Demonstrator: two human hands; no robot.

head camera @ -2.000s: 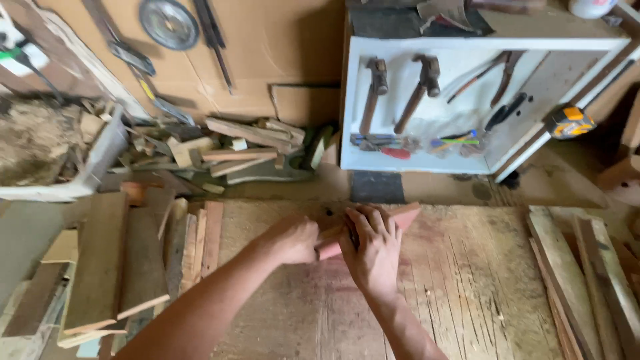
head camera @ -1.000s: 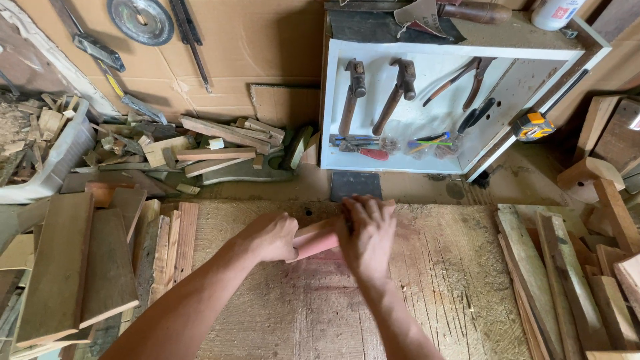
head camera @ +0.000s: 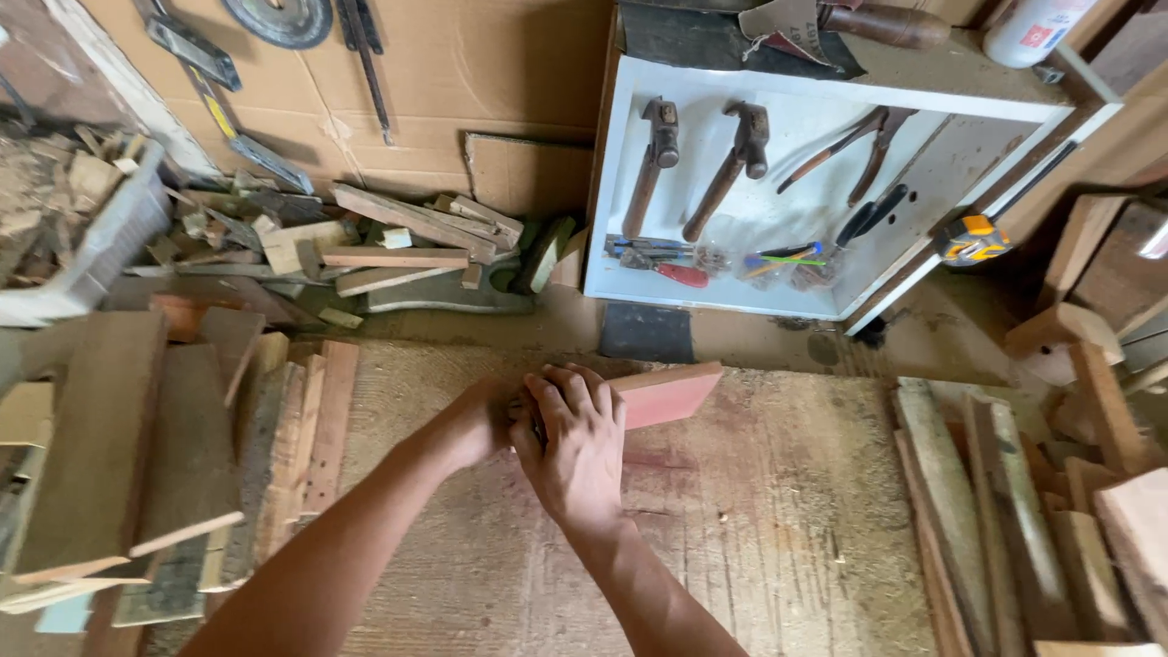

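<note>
A reddish-pink piece of wood (head camera: pixel 671 397) lies slanted near the far edge of the worn wooden workbench (head camera: pixel 766 547), its right end showing beyond my fingers. My left hand (head camera: pixel 488 420) grips its left end, which is mostly hidden. Over the same end, my right hand (head camera: pixel 575 420) is curled around a small dark object (head camera: pixel 531 415); too little of it shows to name it. Both hands are close together, and the right partly covers the left fingertips. Pink staining marks the bench top just below the wood.
Wood offcuts (head camera: pixel 100 438) are stacked at the left, more boards (head camera: pixel 949 493) at the right. Behind the bench stand a white tool box (head camera: pixel 730 297) with two hammers (head camera: pixel 744 160) and pincers (head camera: pixel 867 151), a tape measure (head camera: pixel 973 239), scrap wood (head camera: pixel 401 260) and a plastic bin (head camera: pixel 119 237).
My right hand has moved left along the wood to beside my left hand, so the wood's right end now shows. A second ago that hand covered the right end.
</note>
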